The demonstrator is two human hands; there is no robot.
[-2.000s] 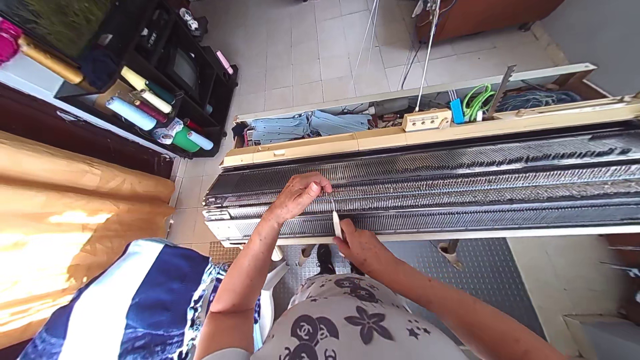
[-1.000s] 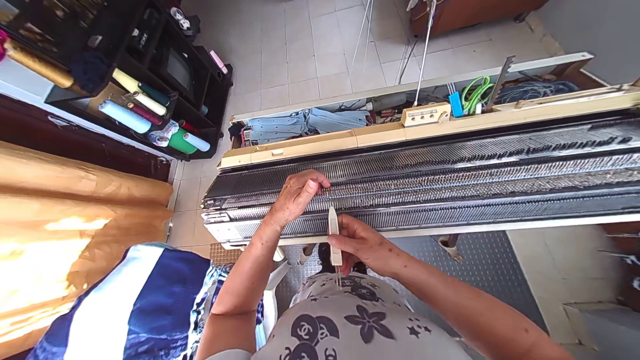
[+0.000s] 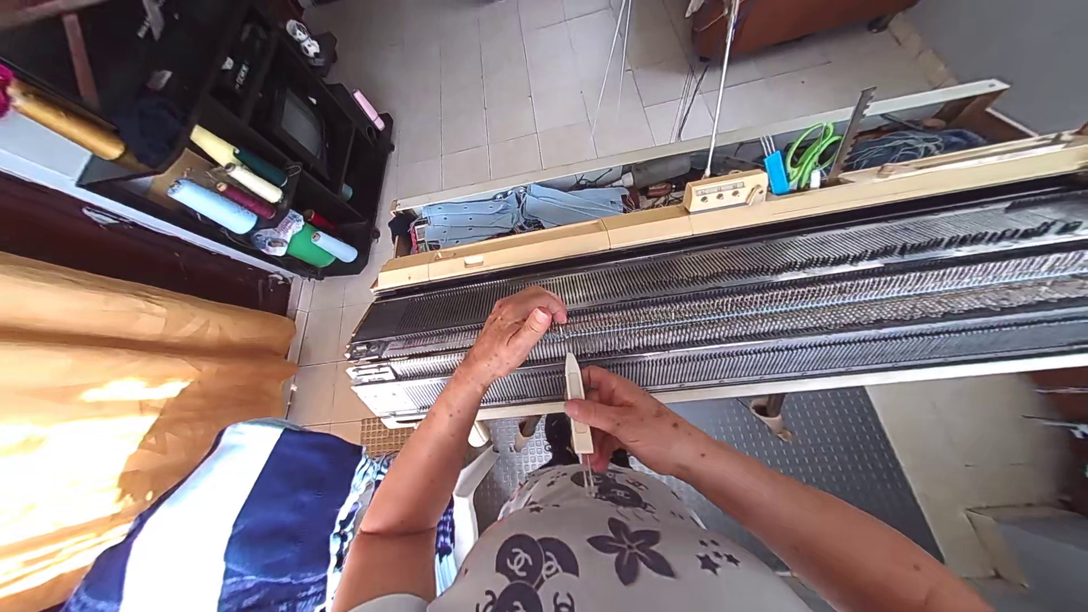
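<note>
A double-bed knitting machine (image 3: pixel 765 348) stretches across the view, its long rows of metal needles facing up. My left hand (image 3: pixel 520 327) rests over the needle beds near their left end, fingers curled; whether it pinches any yarn or needle is too small to tell. Between the thumb and fingers of my right hand (image 3: pixel 625 416) is a white-handled hand tool (image 3: pixel 577 399), its tapered end toward the needles and thin metal prongs at the end near my shirt. Fine knitting or yarn shows between the beds right of my left hand.
Behind the beds, a tray holds light blue fabric (image 3: pixel 476 219), a cream tension unit (image 3: pixel 725 192), a blue comb-like tool (image 3: pixel 776 172) and green-handled scissors (image 3: pixel 812 155). Yarn cones (image 3: pixel 212 206) fill a black shelf (image 3: pixel 374 183) at left. Blue and white cloth (image 3: pixel 204 518) lies lower left.
The tool in my right hand has turned, and more of its handle shows than two seconds ago. My left hand has stayed over about the same part of the beds.
</note>
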